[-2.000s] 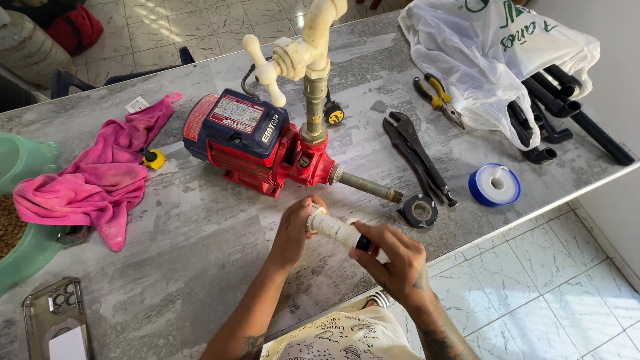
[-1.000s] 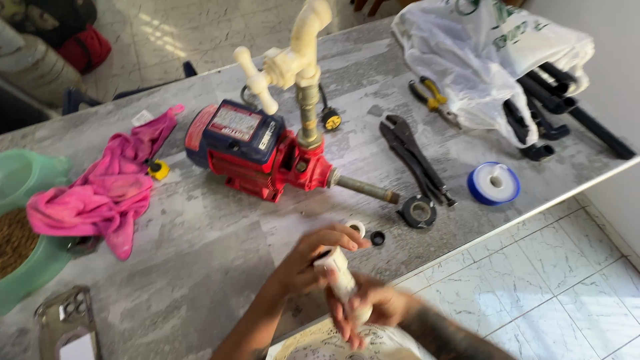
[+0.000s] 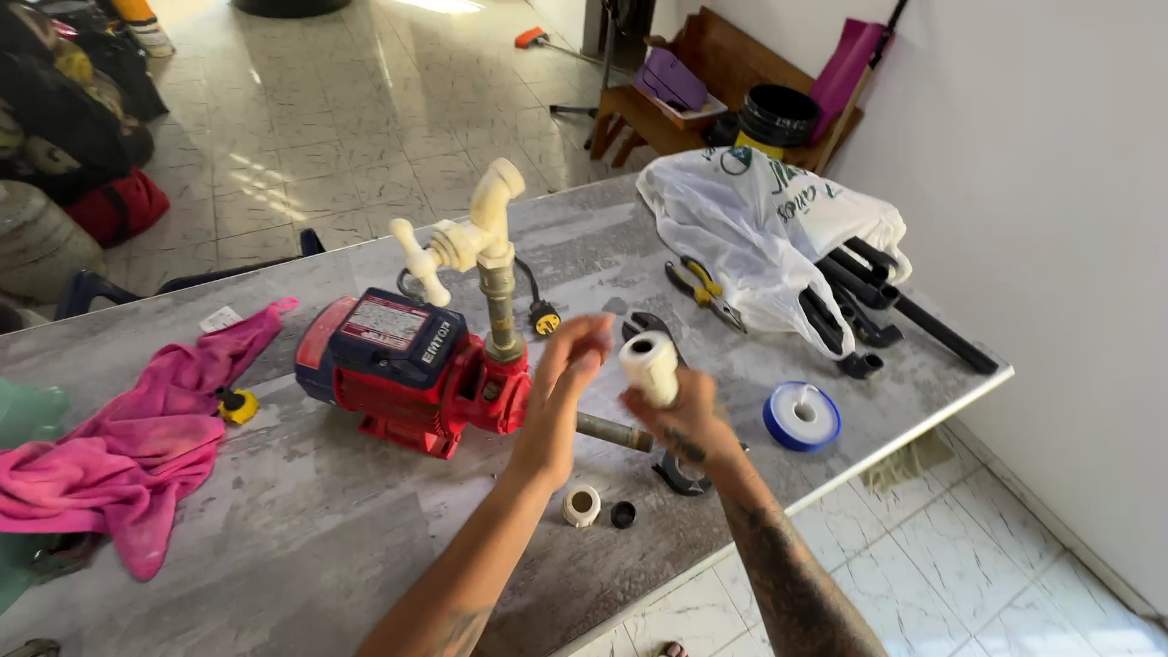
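My right hand [image 3: 689,420] grips a white plastic pipe fitting [image 3: 650,365], its round opening tilted up toward me. Just left of it my left hand [image 3: 561,397] is raised with fingers extended, holding nothing. Behind my left hand stands a red and blue electric water pump [image 3: 411,365] with a metal nipple and a cream plastic tap [image 3: 456,242] on top. From its side a threaded metal pipe [image 3: 613,431] points right, partly behind my hands. On the table below lie a white ring nut [image 3: 581,505] and a small black cap [image 3: 623,515].
A roll of black tape [image 3: 683,474] and locking pliers [image 3: 646,321] are partly hidden by my right hand. Right of them lie a blue spool of thread tape [image 3: 802,416], yellow-handled pliers [image 3: 704,290] and a plastic bag [image 3: 757,219] with black pipes. A pink cloth [image 3: 155,429] lies left.
The white ring and black cap, first seen on the table one second ago, remain there. My left hand has let go of the fitting; my right hand has raised it. The view has tilted up.
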